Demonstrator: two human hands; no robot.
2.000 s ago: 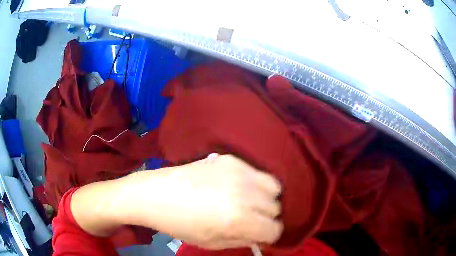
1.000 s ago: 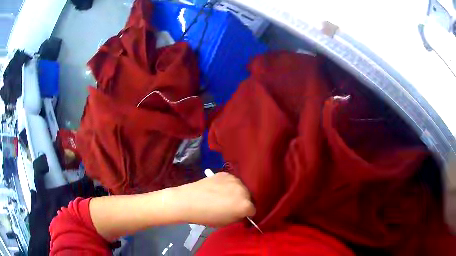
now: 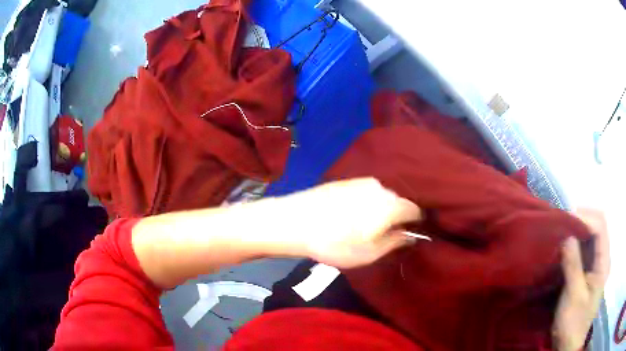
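Note:
A dark red garment (image 3: 467, 226) lies over the lap, against the white table's edge. My left hand (image 3: 364, 223) is over its left part, closed around a thin tool (image 3: 417, 236) whose pale metal shaft sticks out to the right of the fist. The tool's handle is hidden in the hand. Whether the fist also holds cloth cannot be told. My right hand (image 3: 583, 274) grips the garment's right end between thumb and fingers, close to the table edge. The hands and cloth are partly blurred.
A dark red garment pile (image 3: 199, 123) with a pale thread hangs at the left, beside a blue crate (image 3: 329, 89). The white table (image 3: 549, 62) has a numbered strip (image 3: 504, 140) along its edge. Pale strips and a white label (image 3: 316, 282) show near the lap.
My left hand has moved right with the tool. My right hand has come into view at the right, gripping the garment. The view has shifted, and the cloth is pulled out toward the right.

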